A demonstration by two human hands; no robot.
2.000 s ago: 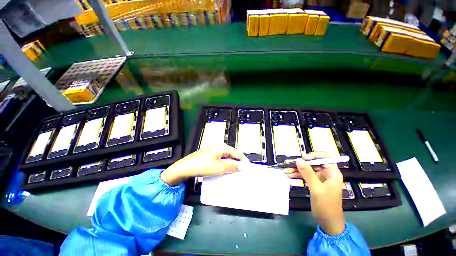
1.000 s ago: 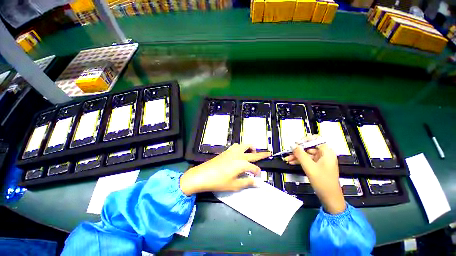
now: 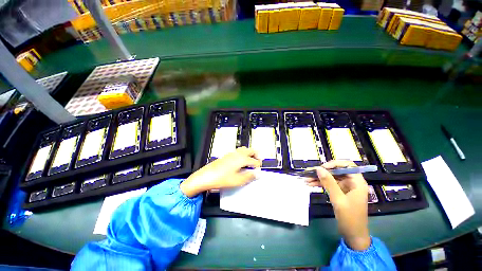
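My left hand (image 3: pixel 227 172) pinches the top edge of a white release liner sheet (image 3: pixel 267 198), held over the front edge of the right foam phone tray stack. My right hand (image 3: pixel 343 193) holds silver-grey tweezers (image 3: pixel 355 170) pointing left, their tips near the sheet's upper edge. Whether a small sticker is at the tips is too small to tell. Behind the hands, the right foam phone tray (image 3: pixel 415 172) holds a row of several black phones with pale batteries, such as the middle phone (image 3: pixel 303 140). A lower tray under it shows only phone ends, partly hidden by the sheet and hands.
Another foam tray stack (image 3: pixel 182 127) stands at left. White sheets lie at right (image 3: pixel 449 191) and by my left sleeve (image 3: pixel 113 207). A marker pen (image 3: pixel 453 143) lies far right. A pocketed cell tray (image 3: pixel 100 79) carries a yellow block. More yellow blocks (image 3: pixel 299 18) stand behind.
Since one second ago, my left hand has lifted off the phones and raised the sheet, turning it more level. The tweezers have moved from a phone's lower edge to the sheet. The camera view has shifted slightly.
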